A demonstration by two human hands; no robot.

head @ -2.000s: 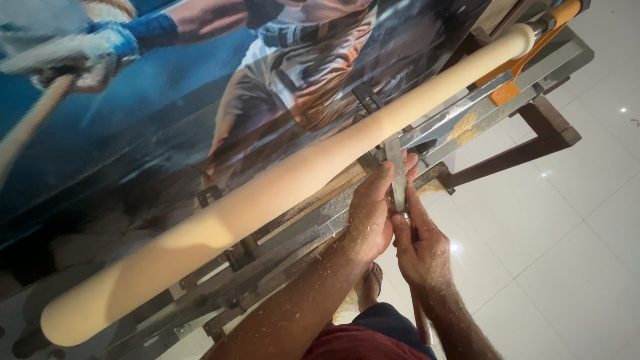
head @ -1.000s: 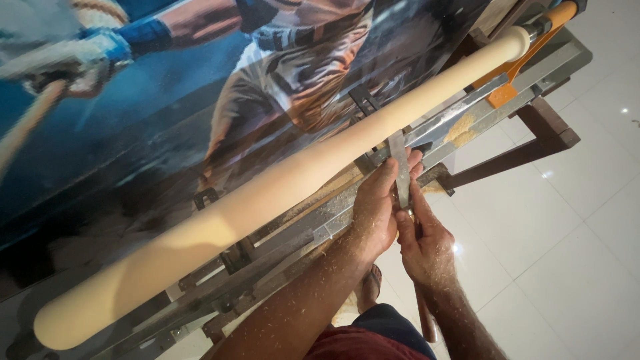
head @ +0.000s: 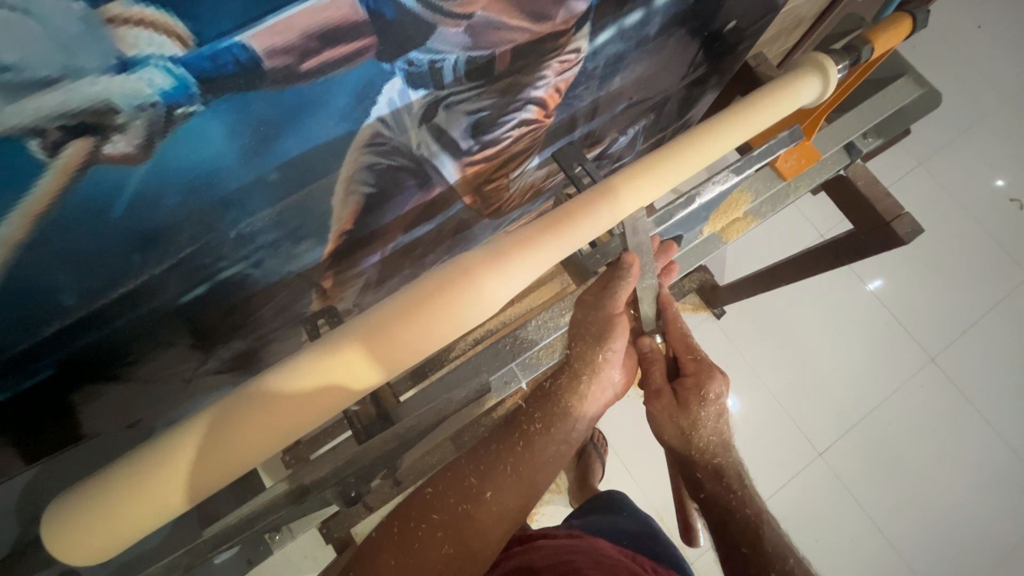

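Note:
A pale wooden baseball bat (head: 480,280) lies slantwise across a wood lathe, its knob end at the upper right beside the orange-topped end fitting. My left hand (head: 612,328) grips the flat steel blade of a woodturning chisel (head: 642,272), with fingertips under it near the tool rest. My right hand (head: 688,384) is closed round the chisel's ferrule and the top of its wooden handle (head: 682,496). The blade's tip meets the near side of the bat's narrowing part. Wood shavings cling to both forearms.
The metal lathe bed (head: 544,336) runs beneath the bat, with sawdust (head: 730,214) on it. An orange bracket (head: 808,144) stands at the knob end. A brown metal leg frame (head: 824,240) juts over the tiled floor (head: 880,344). Behind the bat is a large printed baseball picture (head: 264,160).

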